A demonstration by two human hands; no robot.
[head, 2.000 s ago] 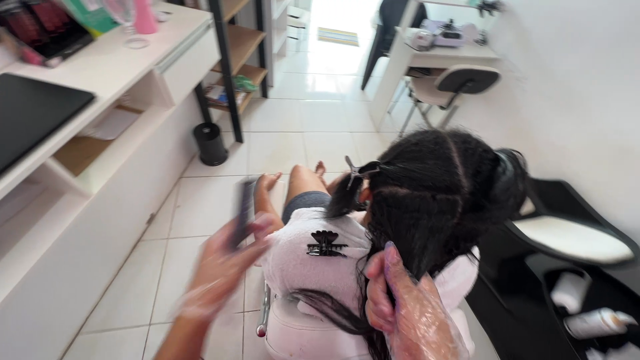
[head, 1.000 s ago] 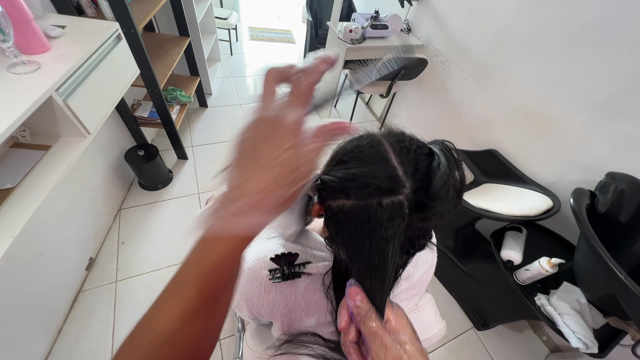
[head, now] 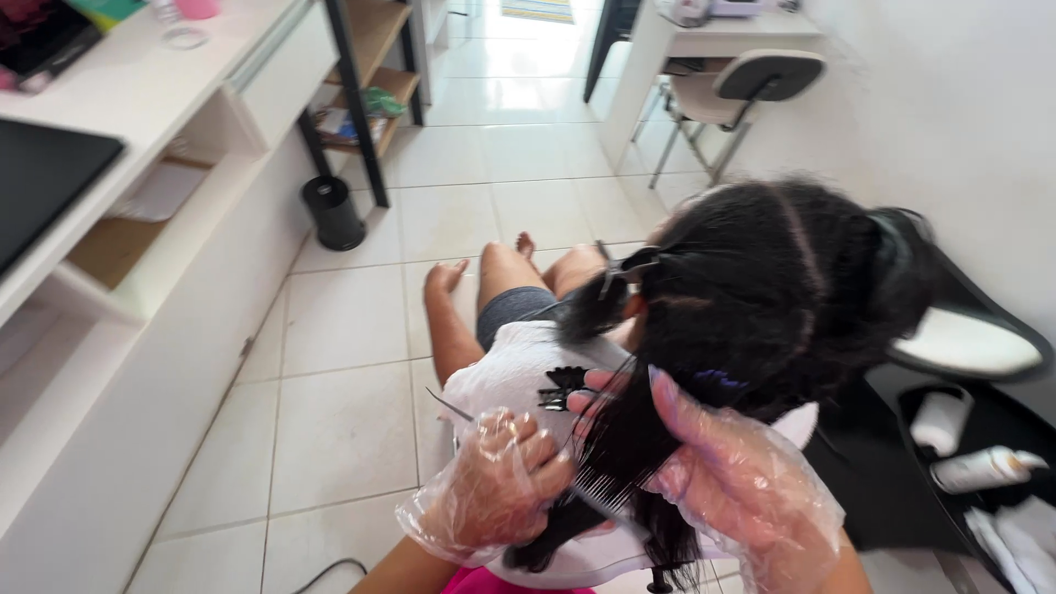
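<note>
My left hand [head: 503,487], in a clear plastic glove, is closed round a tail comb [head: 606,499], its teeth in the dark hair and its thin tail pointing up left. My right hand [head: 734,478], gloved too, cups a lock of long black hair [head: 627,421] of a seated person seen from behind. Purple product marks the hair beside my right thumb. A black claw clip [head: 563,388] lies on the white towel [head: 516,363] over the person's shoulders. A metal clip [head: 615,272] holds a front section of hair at the left. Parting lines show on the scalp.
A white counter [head: 214,82] runs along the left, with a black bin [head: 332,213] beyond it. A chair [head: 767,78] stands by a white desk [head: 742,37] ahead. At the right a black tray [head: 920,404] holds white bottles [head: 982,470] and a cloth [head: 1019,536].
My left hand has come down from its raised place beside the person's head, and the comb is now in the hair. My right hand still holds the hair. The view has shifted.
</note>
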